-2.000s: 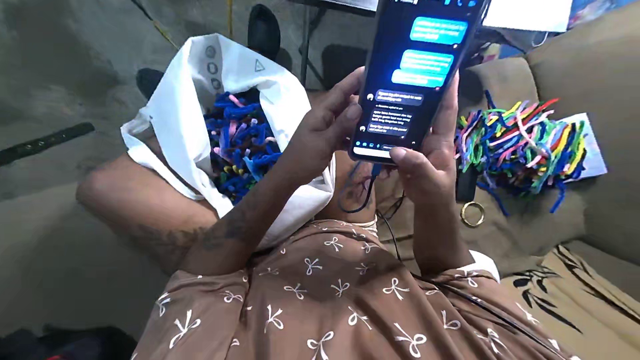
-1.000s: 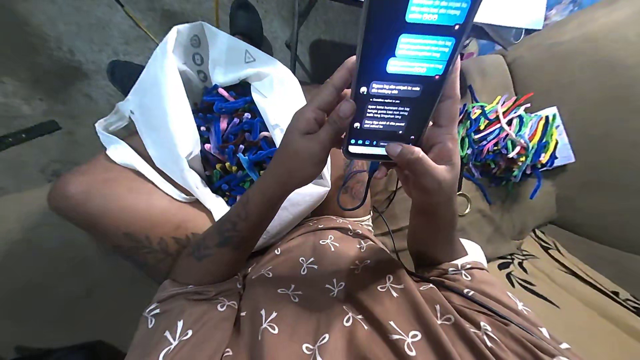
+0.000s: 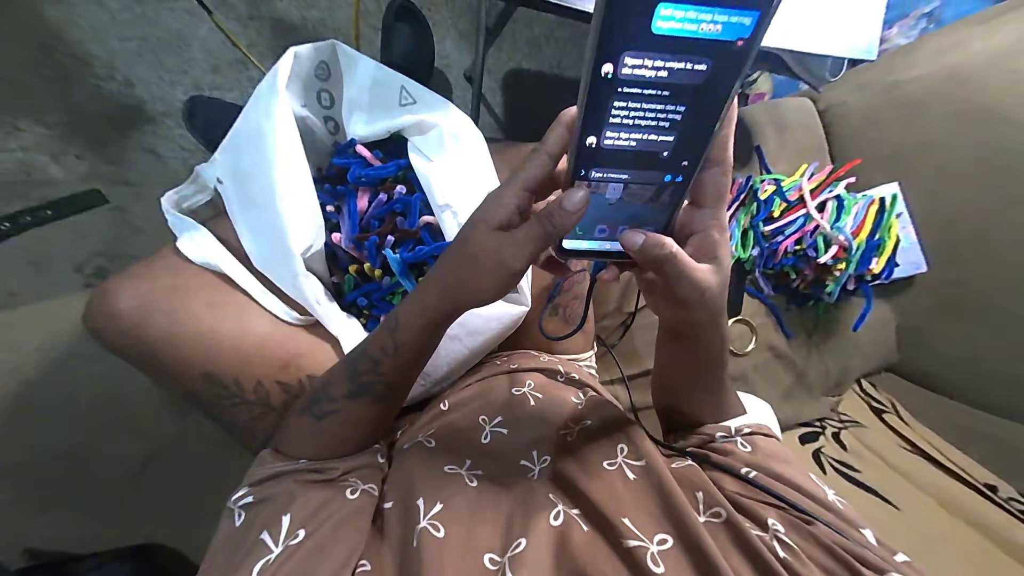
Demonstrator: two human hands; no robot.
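Observation:
Both of my hands hold a smartphone (image 3: 640, 120) upright in front of me, its lit screen showing a chat with writing. My left hand (image 3: 512, 224) grips the phone's left edge, its thumb by the lower left corner. My right hand (image 3: 688, 256) supports the right side, with its thumb at the bottom of the screen. A dark cable (image 3: 588, 308) hangs below the phone. Left of my forearm, a white bag (image 3: 276, 160) stands open on my lap, holding many short fuzzy pipe-cleaner pieces (image 3: 376, 216), mostly blue, some pink, green and yellow.
A heap of multicoloured pipe cleaners (image 3: 824, 224) lies on the sofa (image 3: 952, 120) at the right, over a printed sheet (image 3: 912, 240). A gold-coloured ring (image 3: 742, 336) lies near it. Dark footwear (image 3: 408, 40) and a thin metal leg (image 3: 480, 64) are on the floor ahead.
The chat on the phone's screen has shifted, and its lower part now shows a row of icons where message text was. Both hands still hold the phone.

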